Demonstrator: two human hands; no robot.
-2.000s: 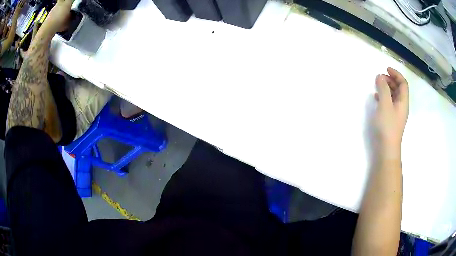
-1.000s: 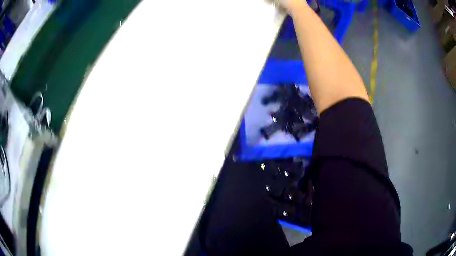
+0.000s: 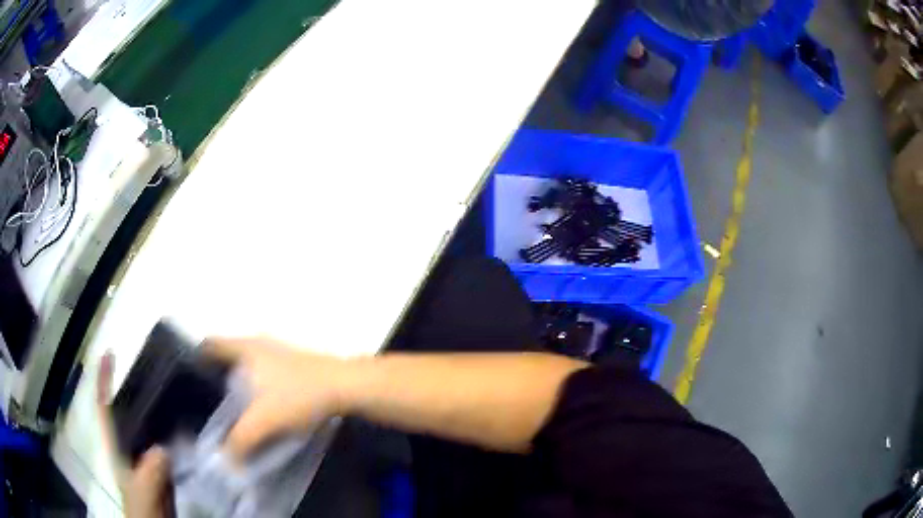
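A black box-shaped housing [image 3: 167,390], blurred by motion, is held over the white bench [image 3: 334,182] at the lower left of the view. A thin whitish translucent wrap [image 3: 218,460] hangs around its lower end. My left hand [image 3: 147,481] is at the housing's left and lower side, partly cut off by the bottom edge, with its fingers on it. My right hand [image 3: 278,395] grips the wrap beside the housing's right side. The fingertips are blurred, and the housing's underside is hidden.
A blue bin [image 3: 597,283] with dark parts [image 3: 582,223] stands right of the bench, above another blue bin [image 3: 658,339]. A blue stool [image 3: 663,76] stands farther up. A green surface [image 3: 207,56], a raised shelf [image 3: 116,207] and white cables [image 3: 46,197] lie left.
The view has swung towards the bench's other end. My right arm has come in from the upper edge to the lower left. The black housing, wrap and my left hand now show.
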